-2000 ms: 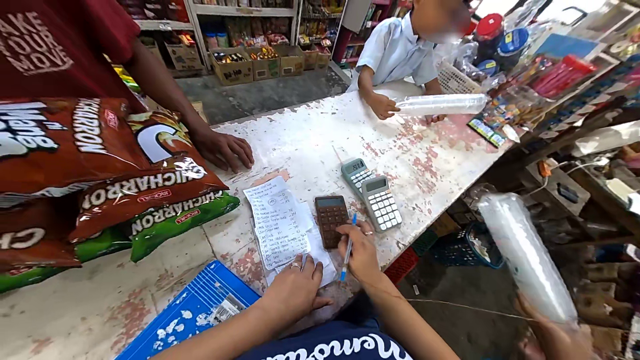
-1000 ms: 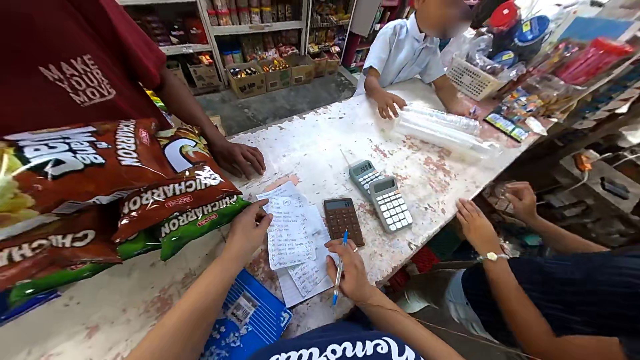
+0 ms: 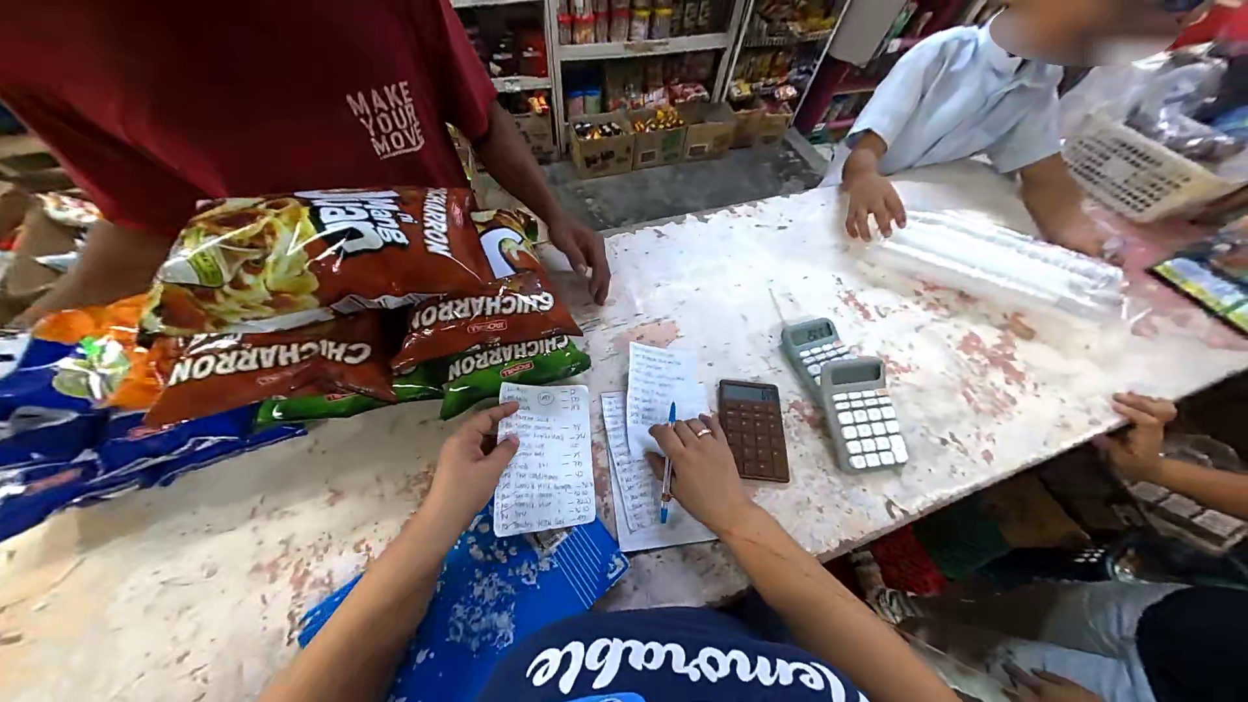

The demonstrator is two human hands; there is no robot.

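Note:
My left hand [image 3: 470, 458] pinches the left edge of a handwritten paper list [image 3: 548, 468] between thumb and fingers, above a blue plastic packet [image 3: 497, 600]. Over other handwritten sheets [image 3: 655, 375] lies my right hand [image 3: 700, 473], a blue pen [image 3: 667, 468] held beneath its fingers. Just right of that hand rests a brown calculator [image 3: 754, 429]. Beyond it sit a light grey calculator [image 3: 864, 419] and a greenish one [image 3: 814, 353], side by side and touching or nearly so.
Chicharron snack bags [image 3: 331, 263] are piled on the worn counter [image 3: 702, 273] at left, before a person in a red shirt. Another person touches a clear plastic-wrapped stack [image 3: 1004, 258] at far right. A third person's hand [image 3: 1141, 429] is at the counter's right edge.
My left hand has drawn one sheet leftward, apart from the other papers. My right hand has moved onto the remaining sheets with the pen. The person at right has drawn back from the counter.

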